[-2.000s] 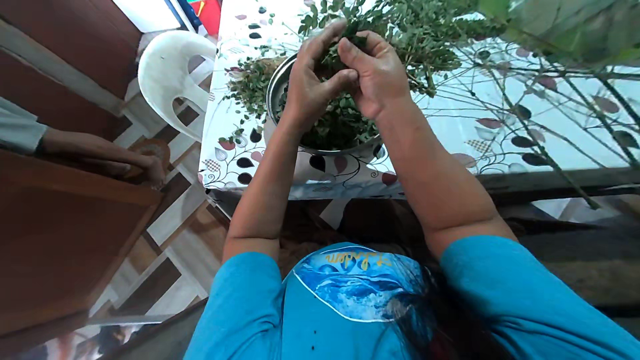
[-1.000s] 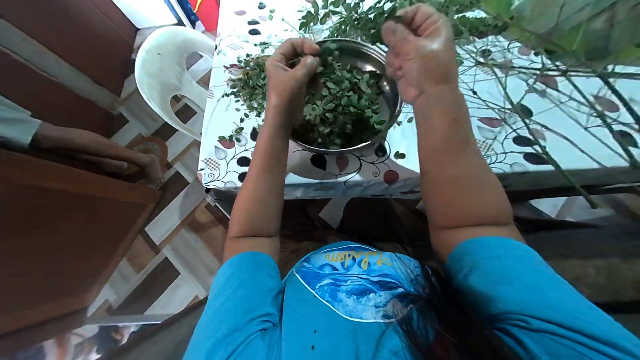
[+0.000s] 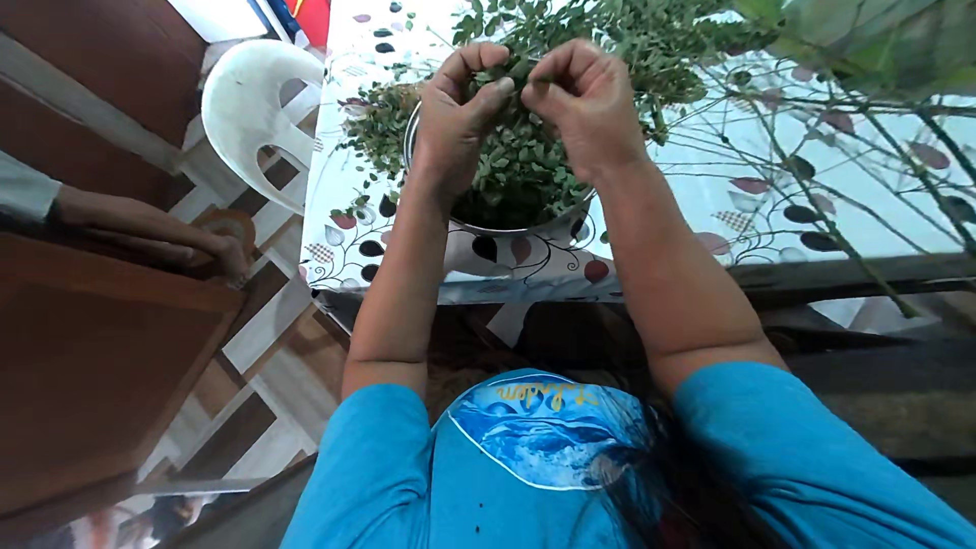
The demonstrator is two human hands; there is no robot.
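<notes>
A round metal bowl [image 3: 509, 229] holding small green leaves [image 3: 526, 164] sits near the front edge of the table. Over the bowl's left side, my left hand [image 3: 461, 114] pinches a leafy sprig [image 3: 507, 72] between thumb and fingertips. Close beside it on the right, my right hand [image 3: 587, 107] has thumb and fingers closed on a small bit of greenery, partly hidden by the fingers. Leafy branches [image 3: 648, 38] lie behind the bowl, and a smaller heap of sprigs [image 3: 381, 126] lies at its left.
Bare stems [image 3: 823, 206] stretch across the right of the patterned tablecloth [image 3: 686, 236], one past its front edge. Large blurred leaves [image 3: 884, 46] show at upper right. A white plastic chair [image 3: 244, 114] stands left of the table. Another person's legs [image 3: 152, 225] are at far left, by brown wooden furniture [image 3: 99, 366].
My right hand was apart at the upper right a second ago; it has come back left and down beside my left hand. My left hand has risen slightly over the bowl.
</notes>
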